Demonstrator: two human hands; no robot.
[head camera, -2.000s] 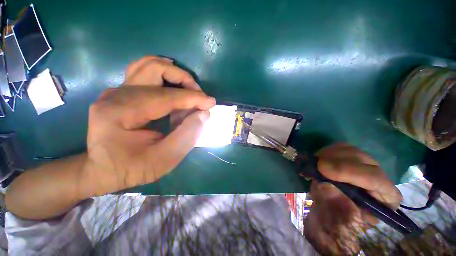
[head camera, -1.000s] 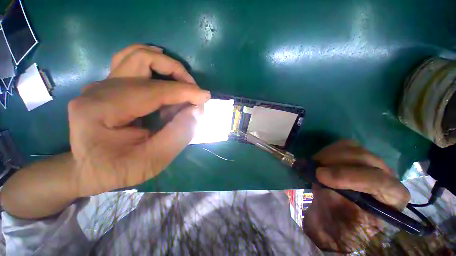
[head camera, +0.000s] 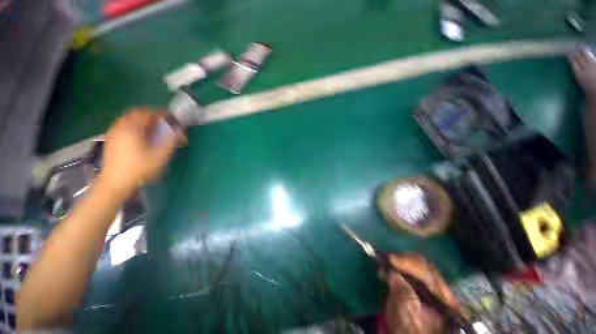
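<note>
My left hand is at the upper left, blurred. Its fingers close on a phone unit, partly hidden by the fingers, at the left end of the pale strip. My right hand is at the lower right, gripping the soldering iron. The iron's thin tip points up and left, above the green bench and touching nothing that I can see. A fine line of solder wire lies on the bench at the lower middle.
Phone units lie beyond the pale dividing strip. LCD stock lies by my left forearm. The round tip-cleaning pot, a black-framed fan and the yellow sponge are on the right. Another person's hand is at the far right.
The view has swung up and widened. My left hand has moved away to the upper left, and the phone unit has left the work spot. The iron is clear of the phone unit, still in my right hand.
</note>
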